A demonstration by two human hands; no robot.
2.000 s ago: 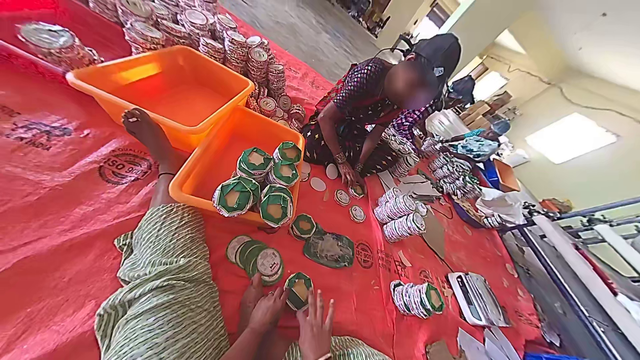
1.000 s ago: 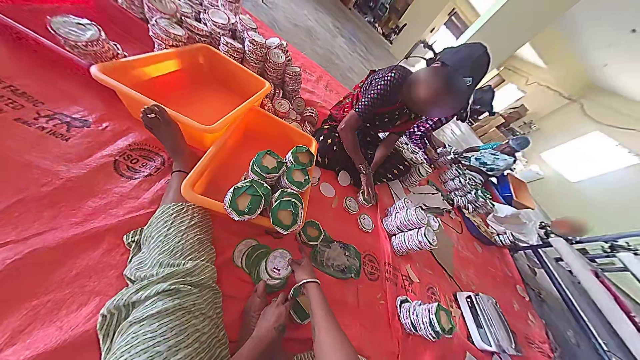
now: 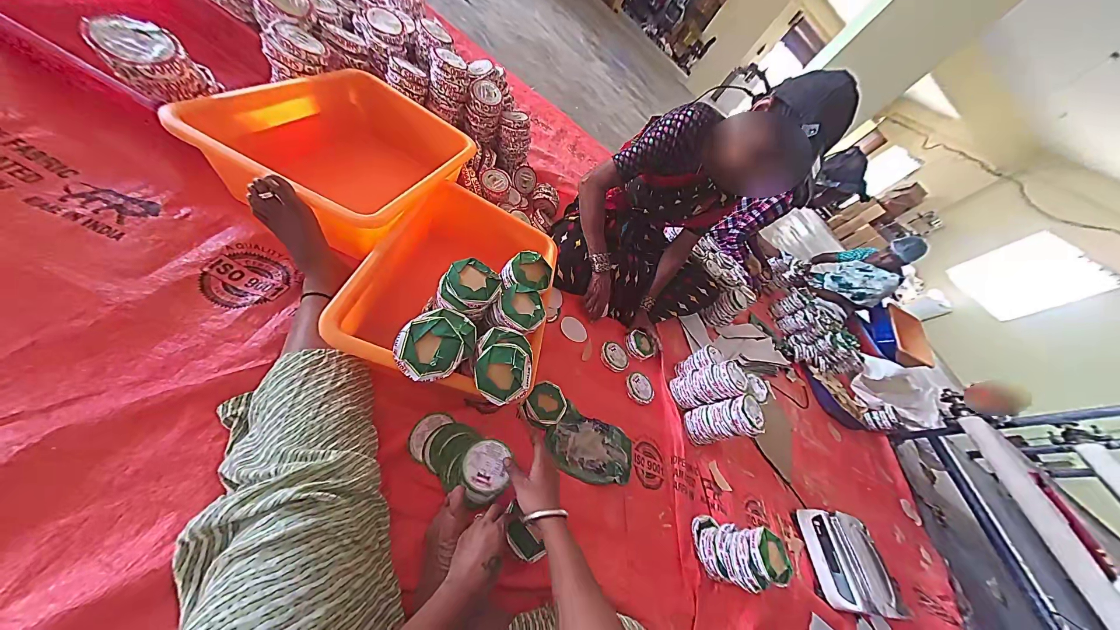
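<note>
My right hand [image 3: 535,479], with a bangle at the wrist, is at the right edge of a white-faced round disc [image 3: 486,466]; whether it grips the disc is unclear. That disc lies on the near end of a leaning row of green-edged discs [image 3: 448,448]. My left hand [image 3: 479,547] is just below, beside a green-topped round stack [image 3: 525,535] partly hidden by my right wrist; its hold cannot be told. Another green-topped stack [image 3: 546,404] and a dark green plastic bag [image 3: 591,451] lie beyond my right hand.
Two orange tubs [image 3: 350,337] [image 3: 188,118] stand ahead, the nearer holding several green-topped stacks [image 3: 435,346]. A person [image 3: 647,227] sits across, handling discs. Wrapped rolls [image 3: 722,418], another roll [image 3: 742,556] and a weighing scale [image 3: 849,560] lie right on the red sheet [image 3: 114,420].
Both hands were around a green-topped stack two seconds ago. My right hand has moved from it to the row of discs. The person across has a hand on a disc nearby.
</note>
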